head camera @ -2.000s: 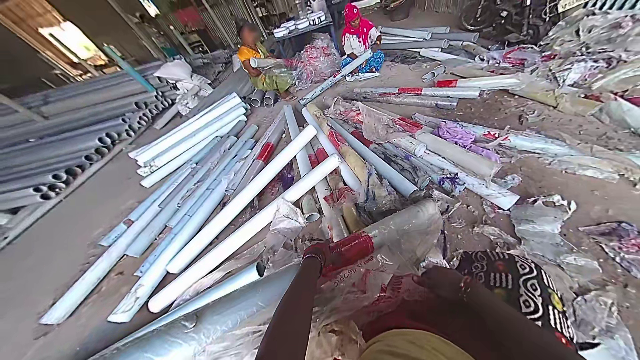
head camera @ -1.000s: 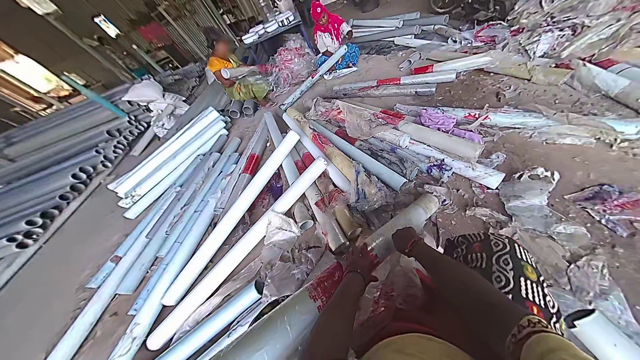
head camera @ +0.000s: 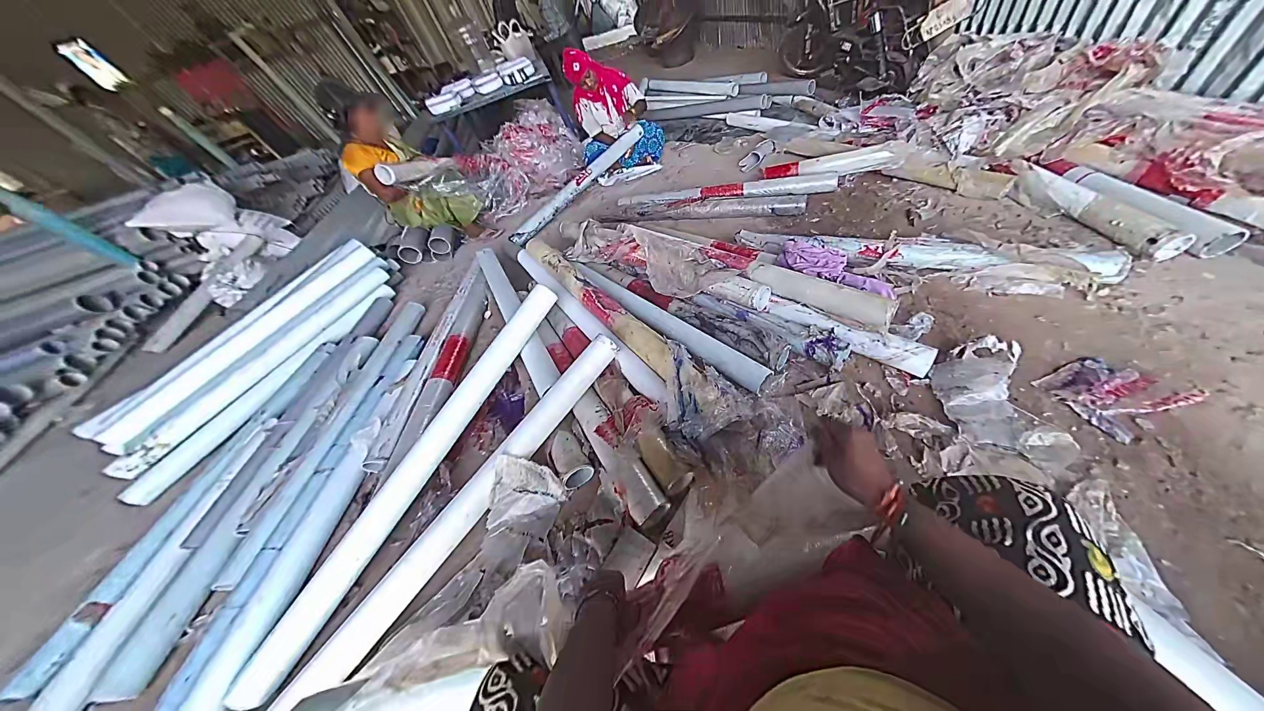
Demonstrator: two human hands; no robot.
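Observation:
My right hand (head camera: 851,456) grips the upper edge of a sheet of clear plastic wrap (head camera: 780,518) stretched over my lap. Low in the view, my left hand (head camera: 604,585) is at the wrap's near left part; its fingers are dark and blurred, so its hold is unclear. Past my left hand, two white pipes (head camera: 494,464) lie slanting across the pile. Wrapped pipes with red bands (head camera: 610,434) and a tan-wrapped pipe (head camera: 617,316) lie just beyond the hands. Crumpled clear plastic (head camera: 523,494) rests against the nearer white pipe. A pipe end (head camera: 1195,652) shows beside my right knee.
Bluish pipes (head camera: 286,533) are heaped at the left, with stacked grey pipes (head camera: 59,296) farther off. A seated person (head camera: 380,148) holds a pipe; another person (head camera: 604,109) in a pink headscarf sits behind. Loose plastic wrap (head camera: 1066,99) and more pipes lie at the right.
The large pipe under my hands two seconds ago no longer lies across my lap. My right hand has moved outward, with plastic wrap stretched between it and my lap.

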